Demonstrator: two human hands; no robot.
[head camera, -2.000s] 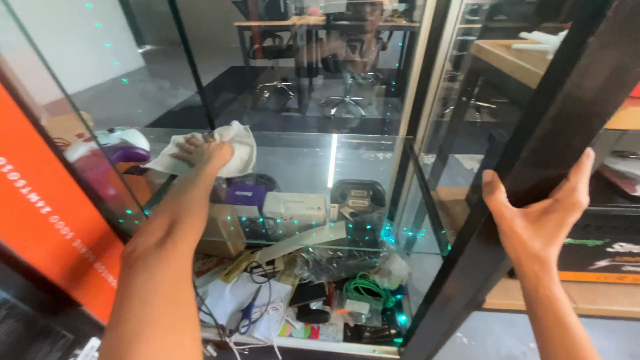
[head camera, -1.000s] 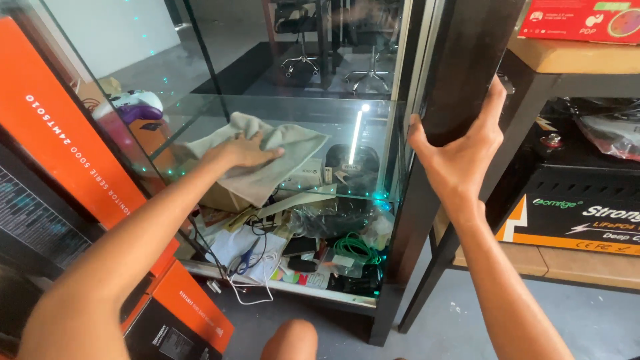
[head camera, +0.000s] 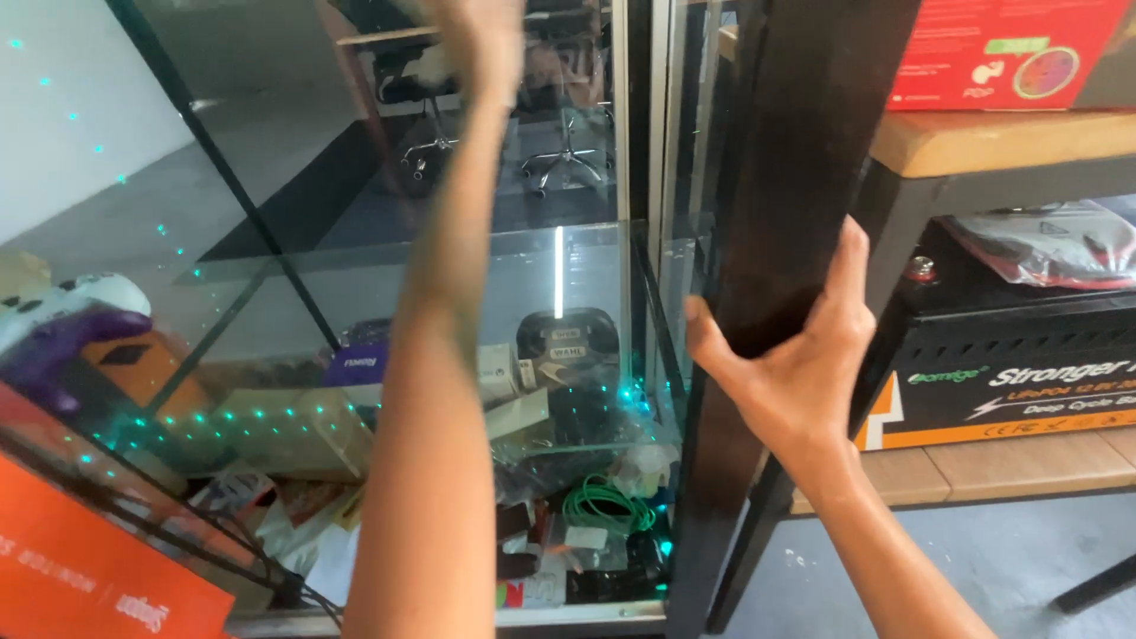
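Note:
My left hand (head camera: 479, 35) is raised at the top edge, blurred and partly cut off by the frame; whether it holds anything cannot be seen. It is over the upper part of a glass display cabinet, with my forearm in front of the glass shelf (head camera: 355, 266). My right hand (head camera: 799, 364) grips the cabinet's dark frame post (head camera: 781, 177), thumb on the left side and fingers on the right. Below the glass shelf lie a coiled green cable (head camera: 608, 506), a black Wahl case (head camera: 568, 342), a purple Roku box (head camera: 355, 359) and papers.
An orange monitor box (head camera: 98, 568) stands at lower left. A white and purple game controller (head camera: 80, 328) lies at left. On the right, a wood-topped rack (head camera: 1003, 142) holds a red box (head camera: 1003, 53) and a black battery (head camera: 1047, 346). Wheeled chairs show through the glass.
My left hand has moved up, away from the glass shelf where it pressed a light cloth. The cloth is no longer in view. My right hand stays on the post.

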